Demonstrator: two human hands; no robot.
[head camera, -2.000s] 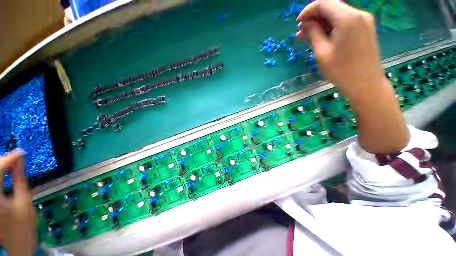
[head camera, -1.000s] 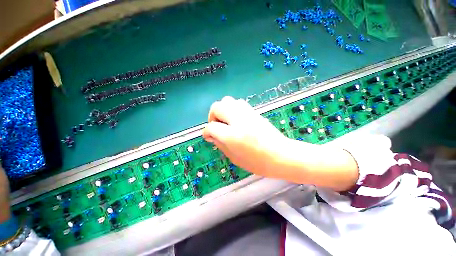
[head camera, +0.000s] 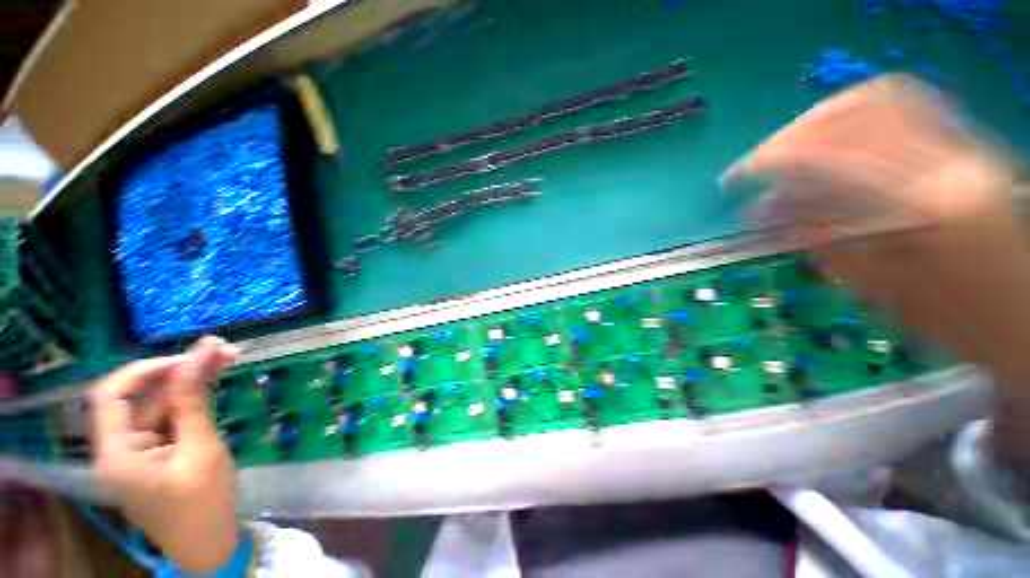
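A long strip of green circuit boards (head camera: 542, 373) dotted with small parts lies along the near bench edge. My left hand (head camera: 169, 440), with a blue wrist band, is at the strip's left end, fingertips together below the tray; whether it holds a small part cannot be told. My right hand (head camera: 892, 169) is blurred above the mat at the right, near a pile of blue components (head camera: 838, 68); its fingertips are too blurred to show a part. Black components (head camera: 542, 116) lie in three rows on the green mat. A black-rimmed tray (head camera: 317, 215) holds many tiny blue parts.
A pale metal rail (head camera: 486, 305) runs along the boards' far edge. A tan stick (head camera: 317, 115) lies beside the tray. A brown cardboard box (head camera: 147, 79) stands beyond the bench rim at far left. More green boards (head camera: 34, 299) show at the left edge.
The view has swung left. My right hand has moved from over the boards to the mat near the blue pile. My left hand, mostly cut off before, is in view over the strip's left end.
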